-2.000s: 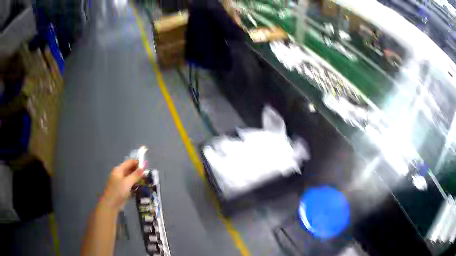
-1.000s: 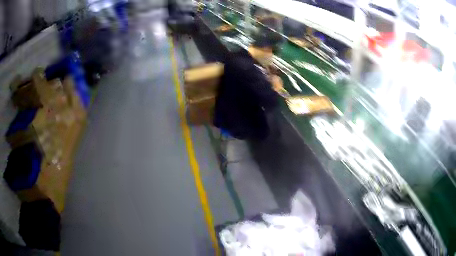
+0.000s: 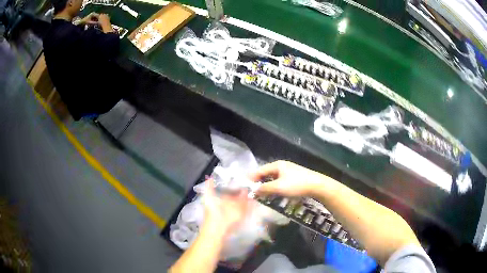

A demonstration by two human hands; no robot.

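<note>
An open wired base (image 3: 315, 217) with a row of metal and white parts slants down to the right under my right forearm. My right hand (image 3: 283, 178) is closed on its upper left end. My left hand (image 3: 227, 208) is blurred beside that end, over crinkled white plastic bags (image 3: 187, 221); whether it holds anything cannot be told. The bags fill a dark container below the bench edge.
Several wired bases (image 3: 291, 91) with bagged white cords (image 3: 211, 50) lie on the green bench. A white cover (image 3: 422, 166) lies to the right. A cardboard tray (image 3: 163, 26) is at the back. A person in dark clothes (image 3: 77, 66) sits at left. A blue stool (image 3: 350, 258) is below.
The view has swung from the aisle to the bench. Both hands and the wired base, out of view one second ago, now show over the plastic bags.
</note>
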